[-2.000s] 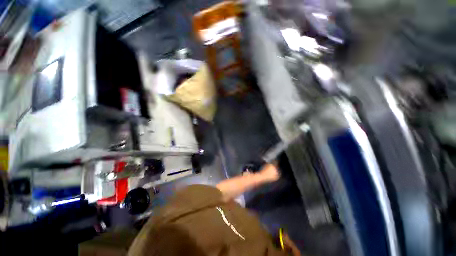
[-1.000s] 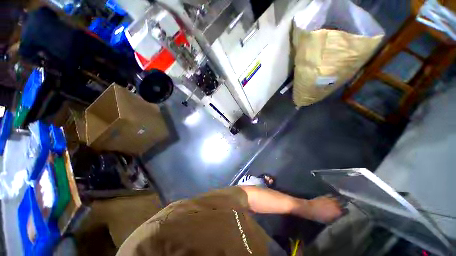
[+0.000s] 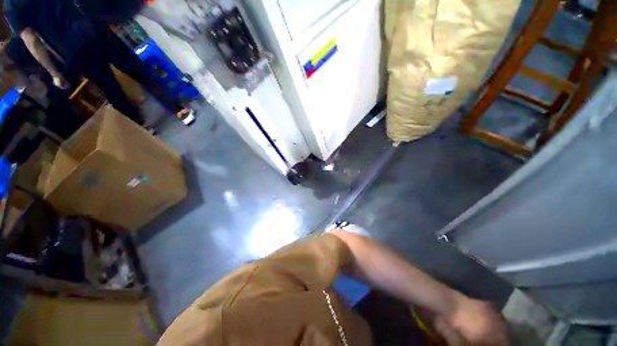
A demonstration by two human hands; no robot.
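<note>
My left hand is at the lower right, blurred and near the bottom edge. My bare forearm reaches to it from a brown sleeve. I cannot tell whether the fingers hold anything. A large pale grey panel with a light edge stands above and to the right of the hand; no contact between them shows. A thin yellow curved item shows beside the forearm, too blurred to name. My right hand is not in view.
A white machine cabinet stands at top centre, beside a tan woven sack. An orange-brown wooden stool is at upper right. An open cardboard box is at left. Another person in dark clothes stands behind it.
The view has swung down and left from the machines. My left hand has shifted lower and right in the picture. The grey panel fills more of the right side, and another person has appeared.
</note>
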